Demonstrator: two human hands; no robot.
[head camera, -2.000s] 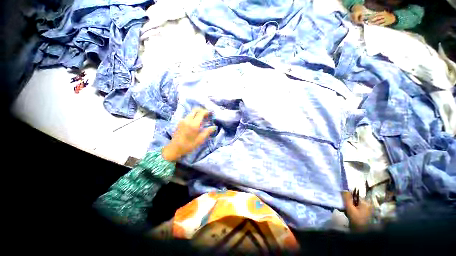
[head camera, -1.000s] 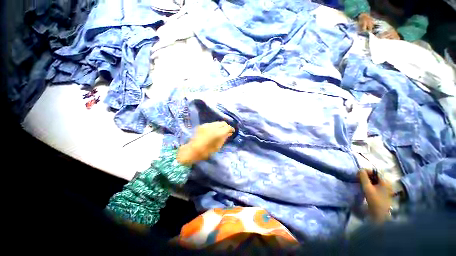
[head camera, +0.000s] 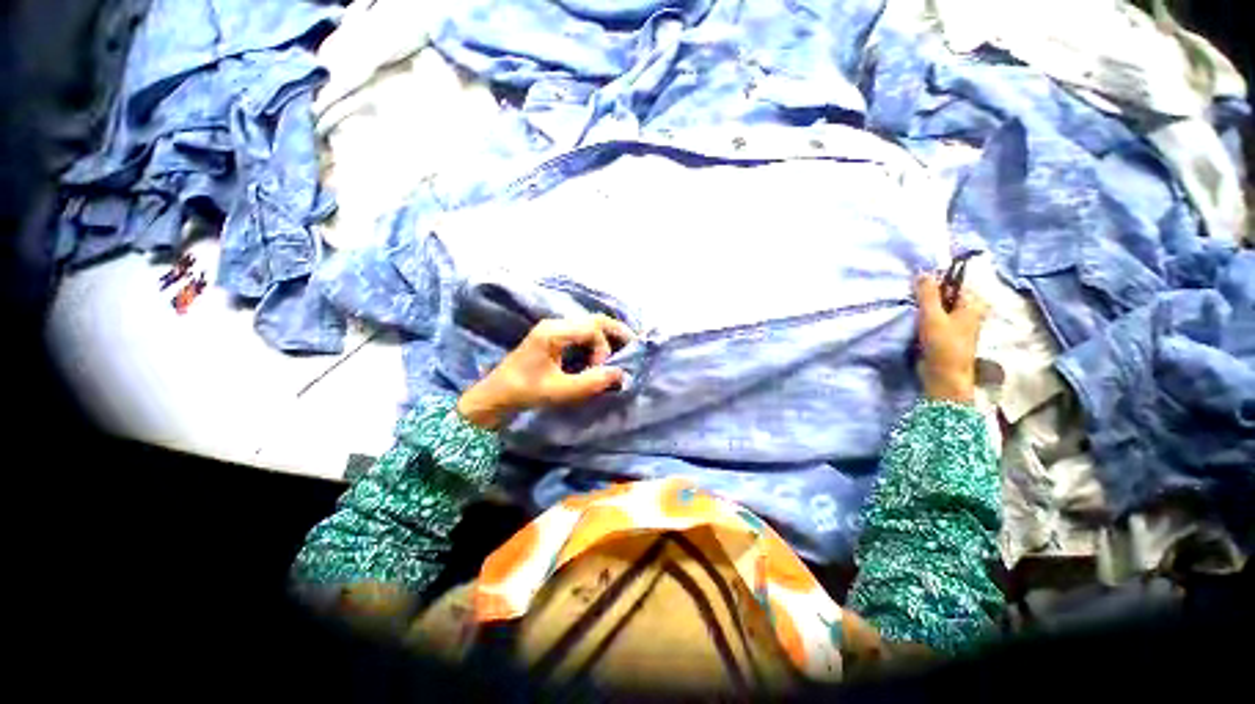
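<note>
A blue patterned denim jacket (head camera: 771, 399) lies spread in front of me, with a seam running across it between my hands. My left hand (head camera: 558, 369) pinches the cloth at the left end of this seam, beside a dark fold. My right hand (head camera: 947, 323) grips the jacket's right edge at the seam's other end. Small dark thread snips (head camera: 958, 272) stick up from the fingers of my right hand. Metal buttons show on the strip along the jacket's far edge.
Crumpled blue jackets (head camera: 269, 179) lie at the left, more blue denim (head camera: 1156, 371) at the right, and another blue garment behind. Off-white cloth (head camera: 413, 138) lies among them. Small red and dark items (head camera: 185, 285) are on the white table (head camera: 165, 378) at the left.
My right hand has moved up and away from me along the jacket's right edge. The seam is now stretched straighter. My left hand stays near the same fold. The other person's hands have left view.
</note>
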